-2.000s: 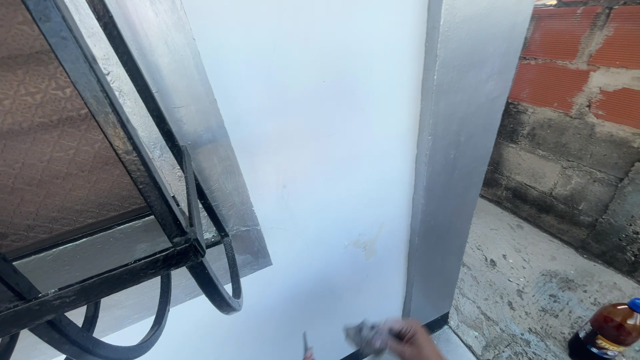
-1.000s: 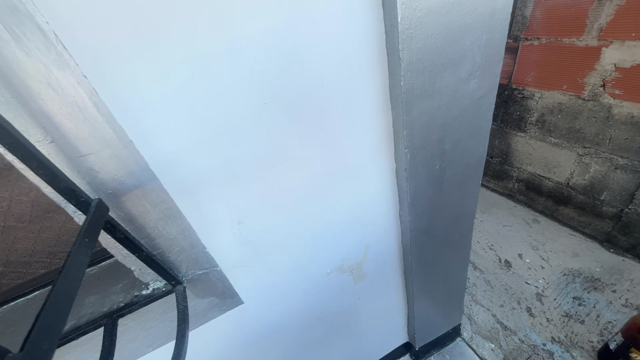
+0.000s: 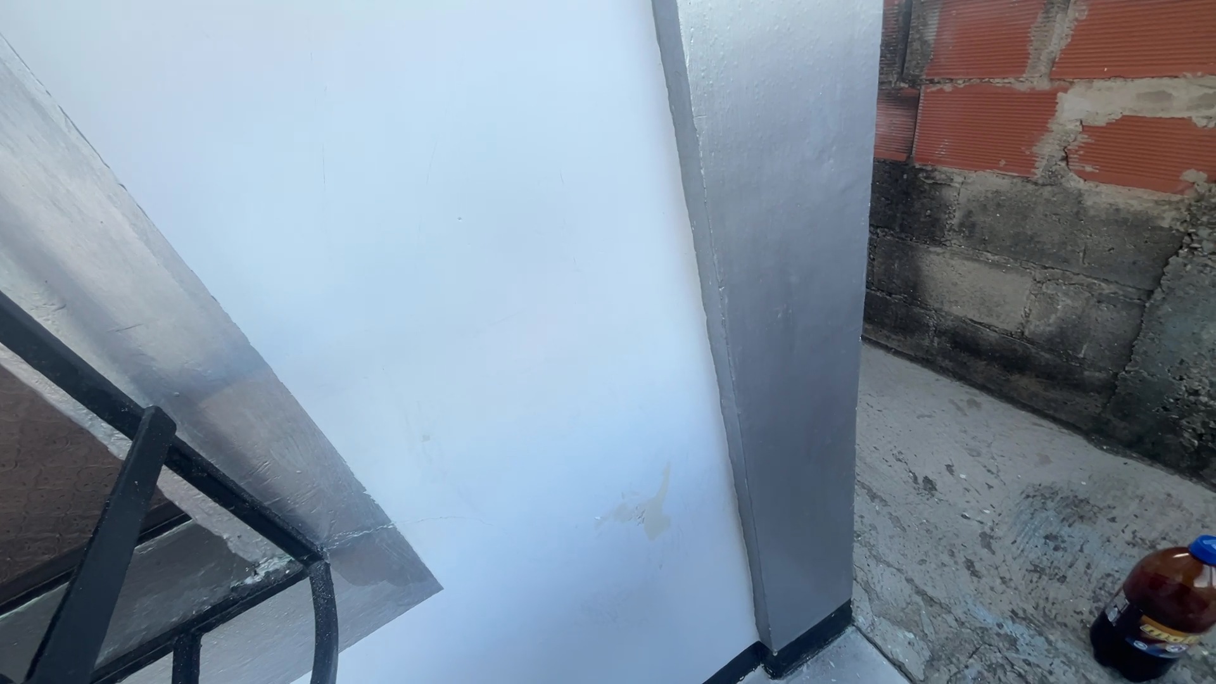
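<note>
Neither my left hand nor my right hand shows in the head view at this moment, so what they hold is hidden. A white painted wall (image 3: 456,285) fills the middle, with a beige patch of bare or chipped paint (image 3: 651,508) low down on it. Right of it stands a silver-painted pillar (image 3: 788,332) with a black base strip (image 3: 812,641). A silver-painted window surround (image 3: 228,399) slants along the left side of the wall.
Black metal window bars (image 3: 104,551) jut out at the lower left. A plastic bottle with dark liquid and a blue cap (image 3: 1154,608) stands on the rough concrete floor (image 3: 959,513) at right. Behind is a wall of blocks and red bricks (image 3: 988,128).
Two seconds ago my hands showed at the bottom edge, one with a crumpled greyish thing; both are now out of view. The view has swung to the right.
</note>
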